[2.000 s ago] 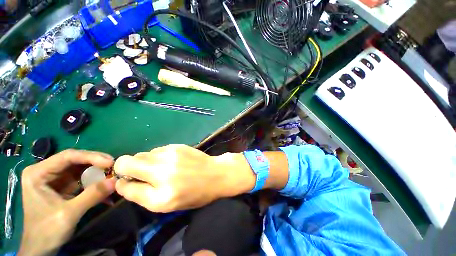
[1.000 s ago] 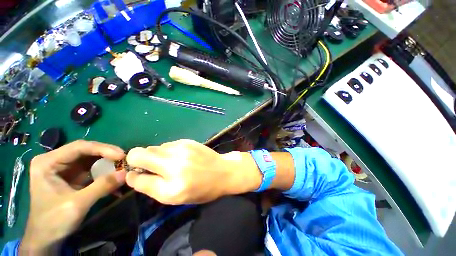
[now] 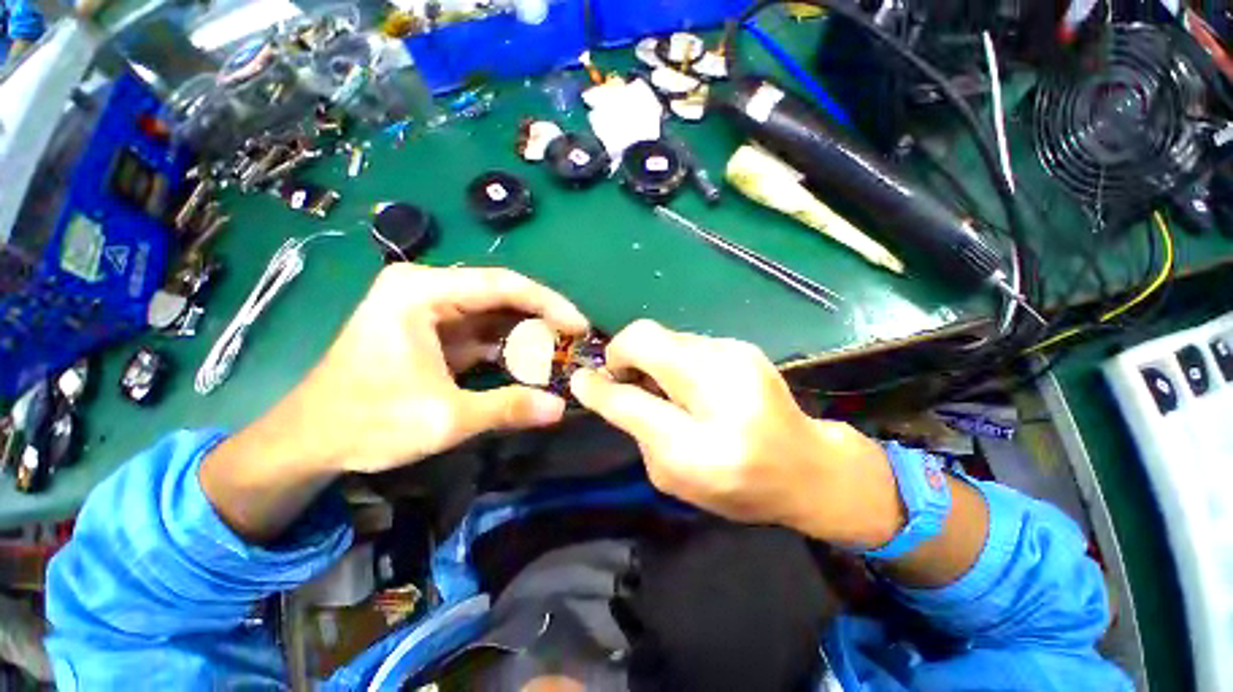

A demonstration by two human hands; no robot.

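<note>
A small round unit (image 3: 579, 358) with dark and coppery parts is held between my two hands near the bench edge. A pale disc (image 3: 529, 353) sits beside its left side, within my left hand's grip. My left hand (image 3: 433, 358) grips the unit from the left with thumb and fingers. My right hand (image 3: 730, 419) pinches its right side with thumb and fingertips. The fingers partly hide the unit. Tweezers (image 3: 751, 260) lie on the green mat (image 3: 582, 257) beyond the hands.
Black discs (image 3: 502, 198) lie behind my hands. A black cylindrical tool (image 3: 865, 176) and cream tapered stick (image 3: 809, 207) lie at back right. A fan (image 3: 1111, 122) and white tray (image 3: 1190, 473) are at right. A looped pale wire (image 3: 252, 314) and blue station (image 3: 115, 216) are at left.
The view has turned left, so the bench items appear further right and the blue station now shows. Both hands still hold the unit.
</note>
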